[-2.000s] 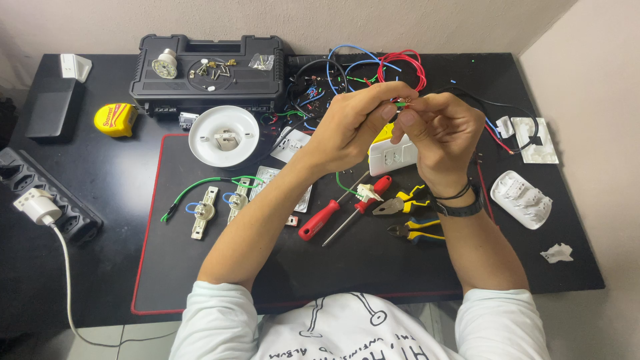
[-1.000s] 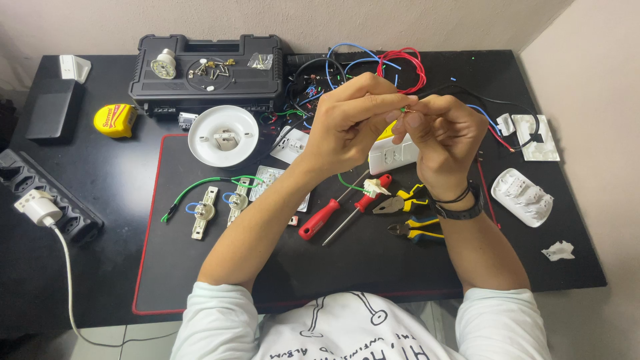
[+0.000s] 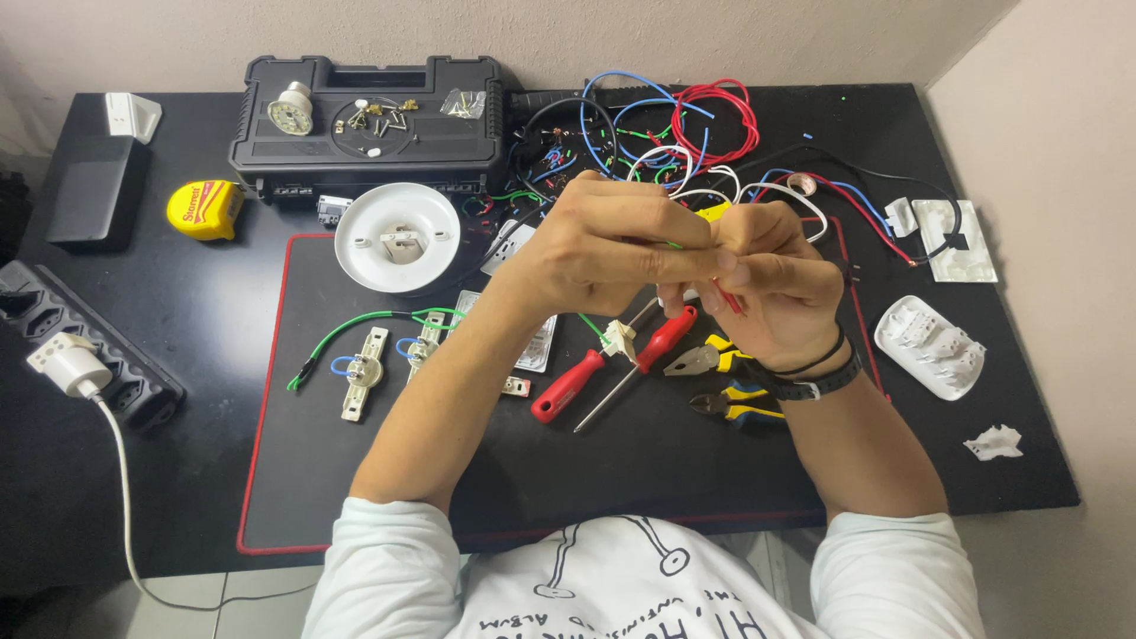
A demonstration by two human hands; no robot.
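My left hand (image 3: 612, 244) and my right hand (image 3: 781, 275) meet above the mat, fingertips together, pinching thin insulated wires. A short red wire end (image 3: 728, 297) sticks out below my right fingers, and a bit of green shows between the hands; the pinched ends are hidden. Under the hands lie a red-handled screwdriver (image 3: 568, 388), a second red-handled screwdriver (image 3: 667, 340) and a small white connector (image 3: 619, 339) with a green wire. Combination pliers (image 3: 697, 360) and diagonal cutters (image 3: 714, 405), both yellow-handled, are below my right wrist. White wires (image 3: 803, 200) loop out behind my right hand.
A black tool case (image 3: 444, 146) carries a bulb (image 3: 291, 111) and screws. Also about are a white lamp base (image 3: 355, 253), lamp holders (image 3: 364, 377), a yellow tape measure (image 3: 206, 210), a power strip (image 3: 146, 390), a red wire coil (image 3: 753, 124) and a white socket housing (image 3: 927, 348).
My hands have moved down a little and stay together. White wire loops now show behind them, and a red wire end now points down from my right fingers.
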